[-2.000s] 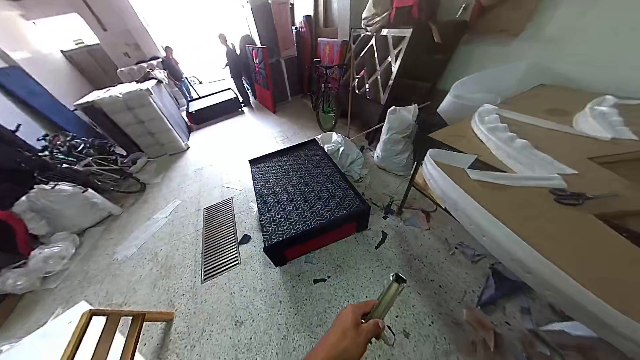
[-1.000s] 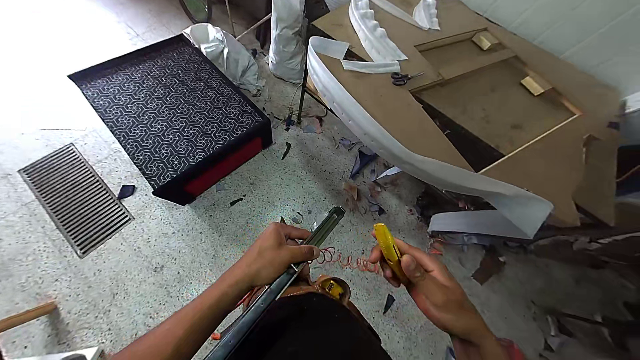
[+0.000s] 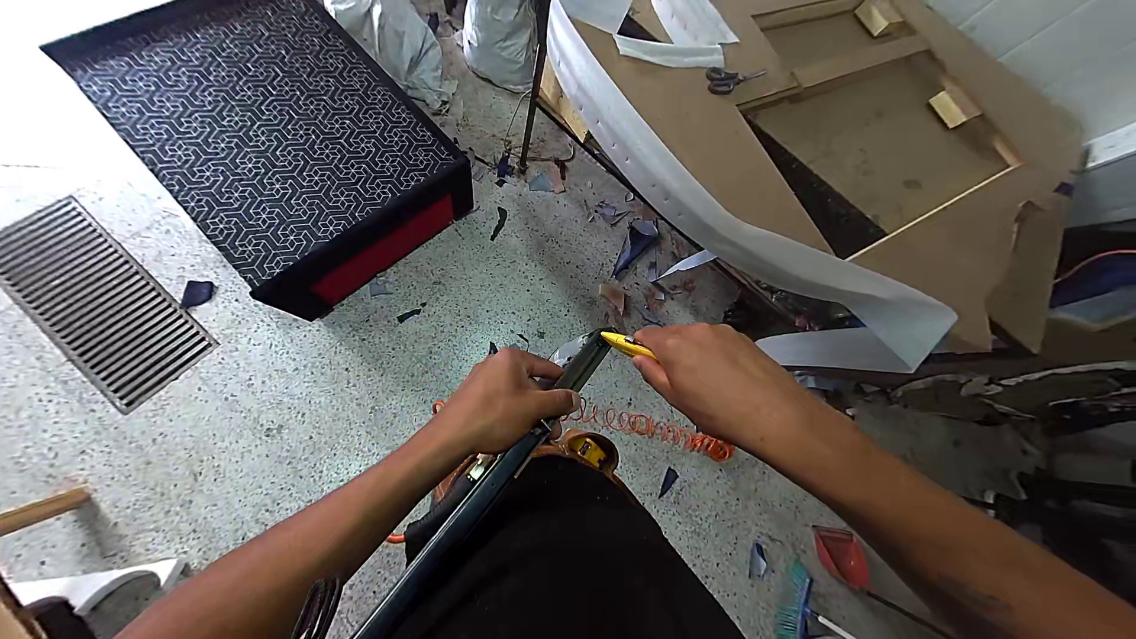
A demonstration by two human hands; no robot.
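Note:
My left hand [image 3: 510, 401] grips a long dark rail [image 3: 484, 497] near its upper end; the rail slants down to the lower edge of view. In my right hand [image 3: 697, 368] is a yellow utility knife [image 3: 627, 344], its tip at the rail's upper end. Whether a blade is out cannot be told. Beneath my hands an orange coiled hose [image 3: 643, 424] crosses the floor. A tool pouch [image 3: 606, 446] with something yellow in it shows at my waist.
At upper left stands a base covered in patterned black fabric [image 3: 266, 124], beside a floor grate [image 3: 98, 302]. Upper right, a cardboard-covered frame [image 3: 692, 133] carries white padding and scissors [image 3: 723, 82]. Fabric scraps [image 3: 636, 244] litter the floor. A broom [image 3: 794, 603] and red dustpan [image 3: 841, 557] lie lower right.
My right hand has moved from beside the rail to its upper end, bringing the yellow knife against it. The view has tilted down since the earliest frame.

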